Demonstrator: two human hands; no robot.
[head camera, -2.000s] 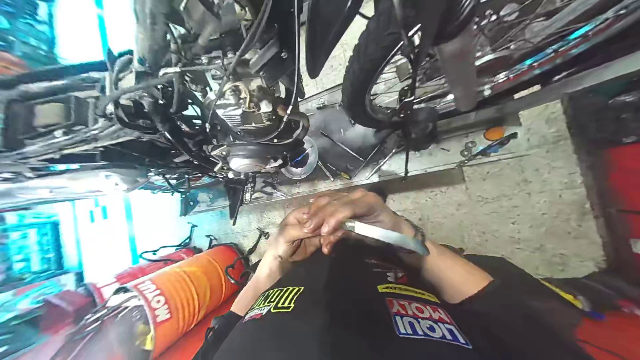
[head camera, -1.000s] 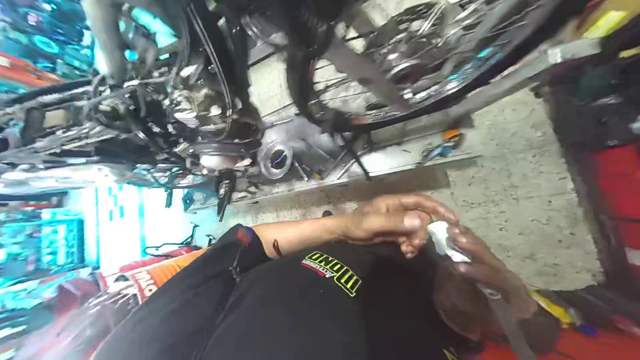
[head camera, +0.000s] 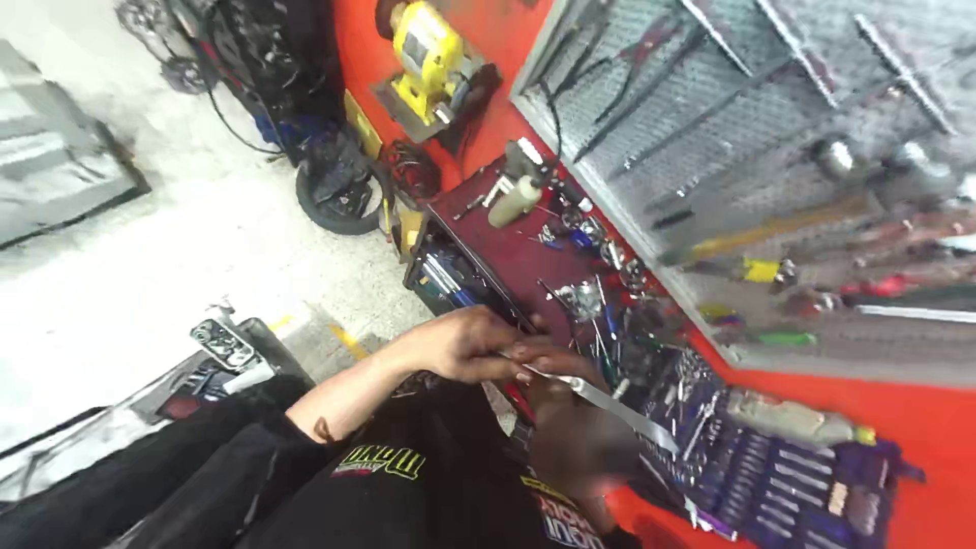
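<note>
My left hand (head camera: 473, 347) reaches in from the left, its fingers closed around the narrow end of a long, flat, pale strip (head camera: 629, 415). Against those fingertips is my right hand (head camera: 560, 374), also holding the strip near its narrow part. From there the wider part slants down to the right, past the blurred right forearm. The strip's material is unclear. Both hands are in front of my black shirt, close to the edge of a dark red workbench top (head camera: 511, 244) with scattered tools and small metal parts.
Behind the bench, a grey pegboard (head camera: 732, 160) holds tools. A blue socket and wrench set (head camera: 793, 480) lies at lower right. A yellow power tool (head camera: 427, 57) stands at the top, a wheel (head camera: 339, 187) below it. An open drawer (head camera: 450, 278) is beside the hands.
The view has swung from the motorcycle to the workbench and tool wall. One second ago the hands were apart around a whitish item; now they are together on the strip.
</note>
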